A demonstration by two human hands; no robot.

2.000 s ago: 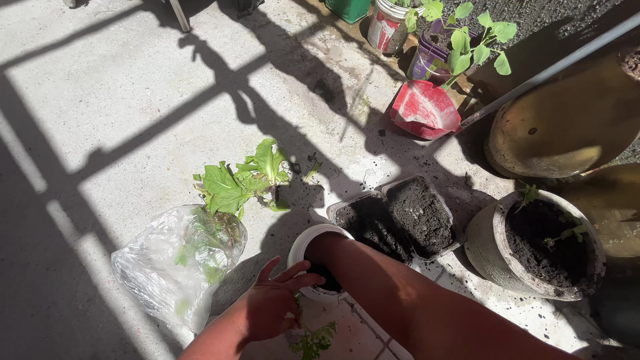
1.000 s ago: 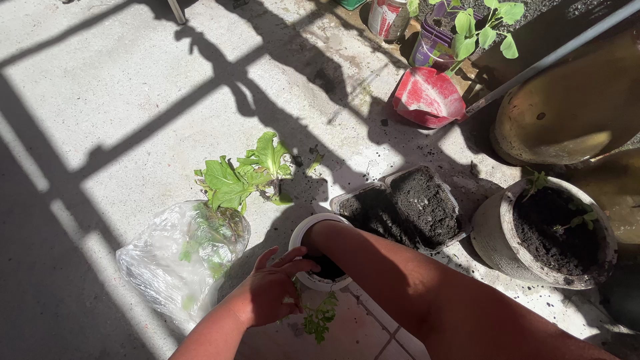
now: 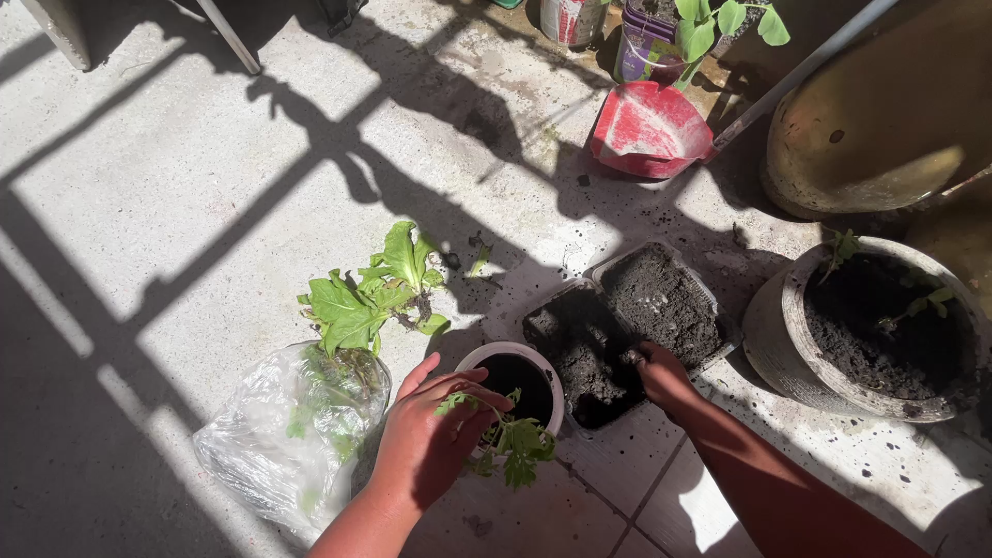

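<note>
My left hand [image 3: 438,426] is at the left rim of a small white pot [image 3: 552,387] with dark soil inside, its fingers around a leafy green seedling [image 3: 523,446] that hangs over the pot's near side. My right hand [image 3: 666,380] is at the near right edge of a clear plastic tray of dark soil [image 3: 585,364], fingertips at the soil; whether they pinch any is unclear. A second tray of soil [image 3: 659,298] adjoins it. Left of the pot, a clear plastic bag [image 3: 287,434] holds greenery, with uprooted leafy plants [image 3: 364,306] just above it.
A large round planter [image 3: 790,333] with soil and seedlings stands at the right. Behind it are big tan containers [image 3: 868,132]. A red dustpan [image 3: 651,128] with a long handle lies beyond the trays, near a purple tub [image 3: 647,46] with a plant.
My right hand has come out of the white pot and moved right to the soil tray. My left hand, by the pot, now has the seedling raised against the rim; it hung lower before.
</note>
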